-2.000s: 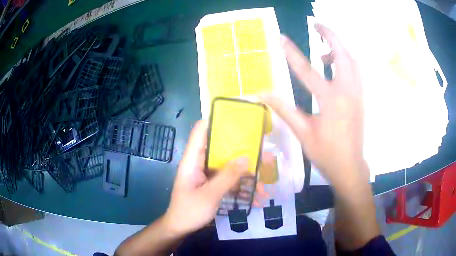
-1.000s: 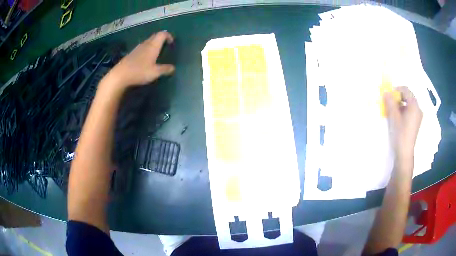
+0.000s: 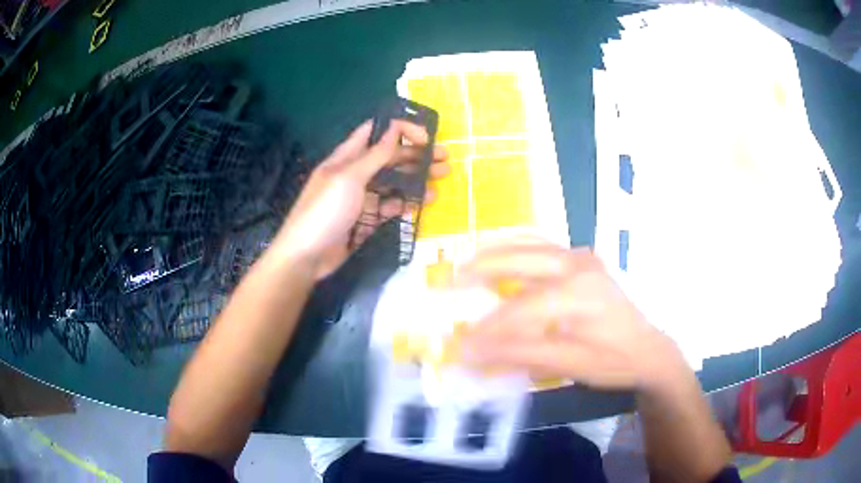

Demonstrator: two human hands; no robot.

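Note:
My left hand holds a black phone front housing over the left edge of the adhesive sheet. The housing's window end points away from me and its keypad grid hangs nearer. Yellow adhesive pieces lie in two columns on the sheet's far part. My right hand is blurred over the sheet's near part, with blurred yellow around its fingertips. I cannot tell whether it grips anything. The near end of the sheet, with two dark cut-outs, is blurred and shifted left of the far part.
A tangled black housing pile covers the left of the green bench. A large glaring white pile of backing sheets lies on the right. A red plastic stool or crate stands at the lower right, beyond the bench edge.
My left hand has come from the housing pile to the sheet with a housing. My right hand has moved left from the white pile. The sheet's near end has shifted left.

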